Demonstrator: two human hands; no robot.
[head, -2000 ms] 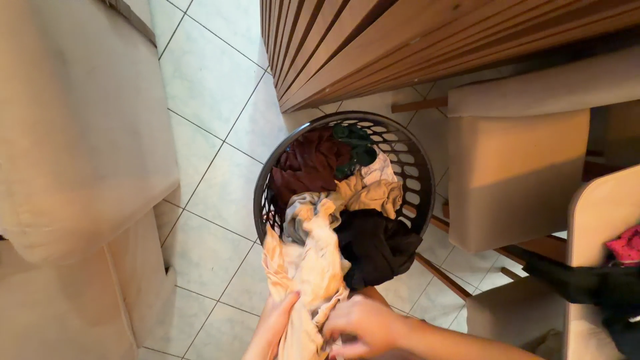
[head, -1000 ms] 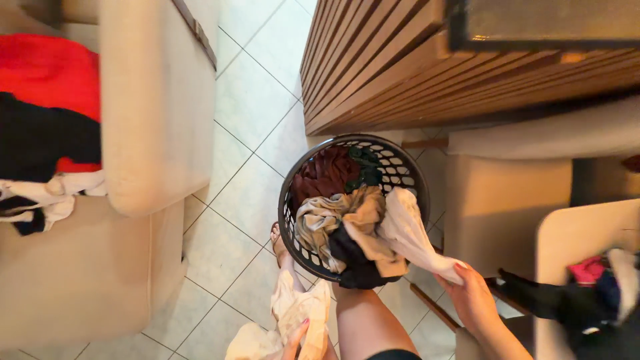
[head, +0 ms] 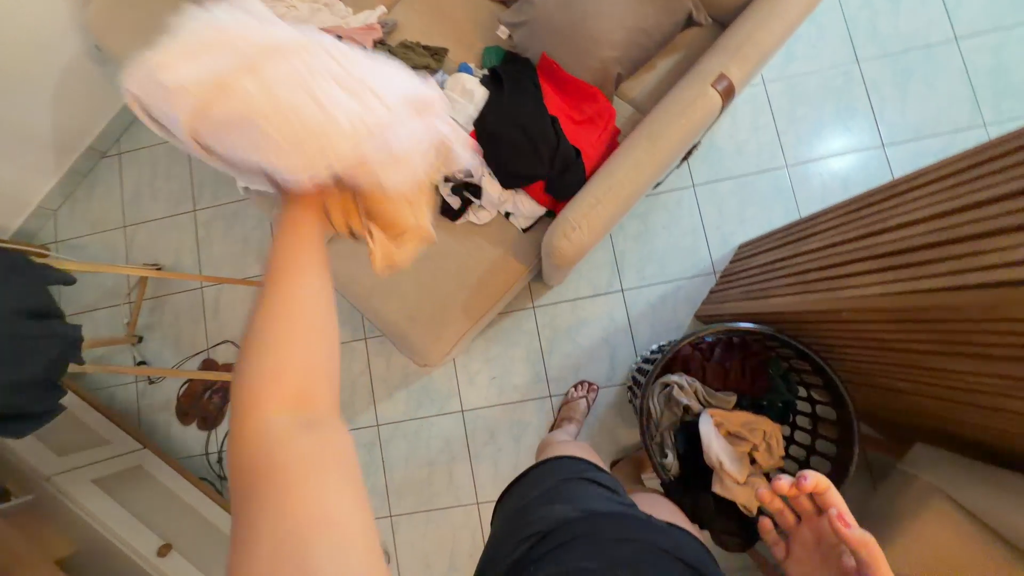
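My left arm reaches out over the beige sofa, and my left hand (head: pixel 308 200) is mostly hidden by the blurred pale garment (head: pixel 296 96) it holds; an orange-tan piece of cloth (head: pixel 392 224) hangs just under it. My right hand (head: pixel 824 520), palm up with fingers spread and holding nothing, is beside the dark plastic laundry basket (head: pixel 844 408). Inside the basket lie a tan garment (head: pixel 748 448), a greyish-beige one (head: pixel 680 400), dark red cloth (head: pixel 720 364) and black cloth (head: pixel 696 472). A black garment (head: pixel 520 120) and a red garment (head: pixel 580 112) lie on the sofa.
The sofa's long armrest (head: pixel 640 176) borders the tiled floor. A slatted wooden piece of furniture (head: pixel 880 272) stands behind the basket. At left are a wooden rack (head: pixel 160 274) with dark cloth, sandals (head: pixel 204 400), cables and a white cabinet (head: pixel 136 512).
The view has swung strongly toward the sofa. My left hand has lifted its pale garment away from the basket area. My right hand has let go of the white cloth it held a second ago.
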